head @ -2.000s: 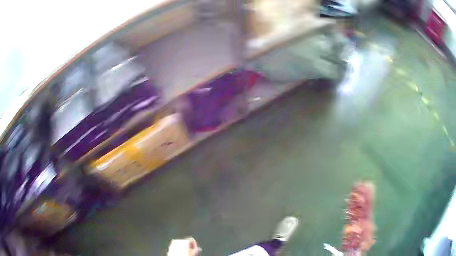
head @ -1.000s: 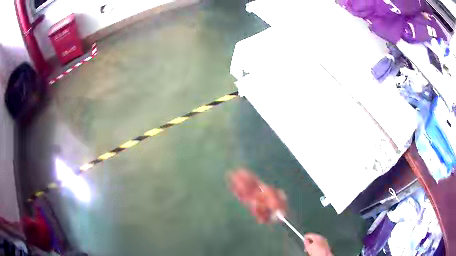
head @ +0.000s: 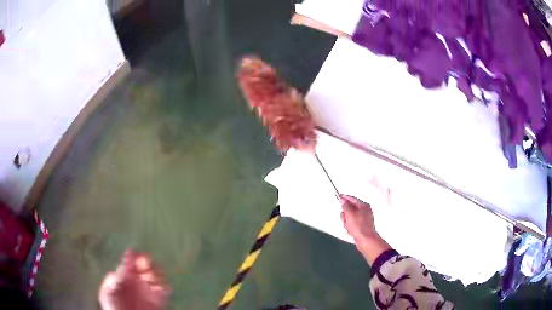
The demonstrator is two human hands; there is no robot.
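Note:
My right hand is shut on the thin handle of a feather duster. Its fluffy reddish-brown plume points up and left, at the left edge of the white-covered boards; I cannot tell if it touches them. My left hand is at the lower left over the floor, blurred, fingers partly curled, with nothing visible in it. A large pile of purple garments lies on the white surface at the upper right.
Green floor with yellow-black striped tape running to the boards' corner. A white wall is at the left, with red-white tape and a red object below. Clear plastic shows at the lower right edge.
The view has shifted toward the boards and the purple pile. The duster has moved from over the floor to the boards' left edge. My left hand has come into view.

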